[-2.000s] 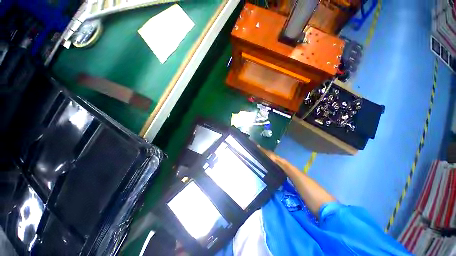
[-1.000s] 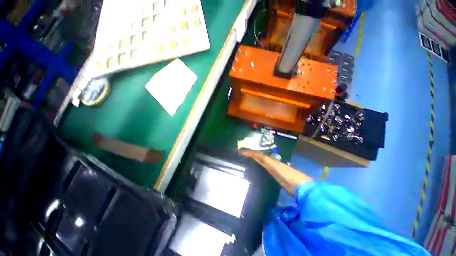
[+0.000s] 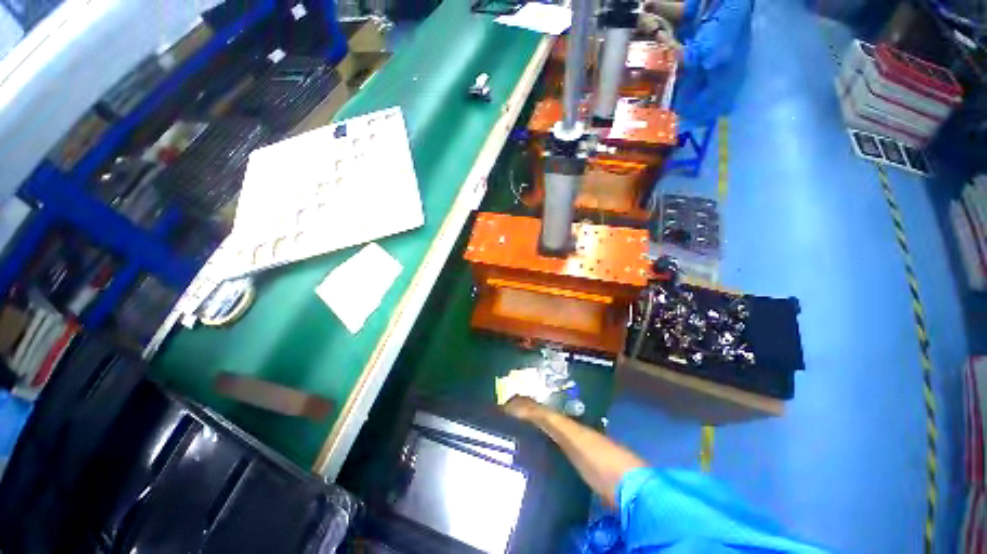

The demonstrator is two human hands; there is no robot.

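A black tray lies at the bottom centre, with bright, mirror-like display panels in its pockets. Its near part is cut off by the picture's edge. My right hand is at the tray's far right edge and appears to grip it; its fingertips are blurred. My left hand is not in view. A large stack of glossy black trays stands at the lower left.
Orange presses stand in a row beyond the tray. An open box of shiny dark parts is on the right. A white grid tray, white sheet and tape roll lie on the green bench. Another person is at the far end.
The view has tilted up, showing more presses and the person. The black tray appears flatter and lower in the picture. My right hand has shifted from its side to its far right edge.
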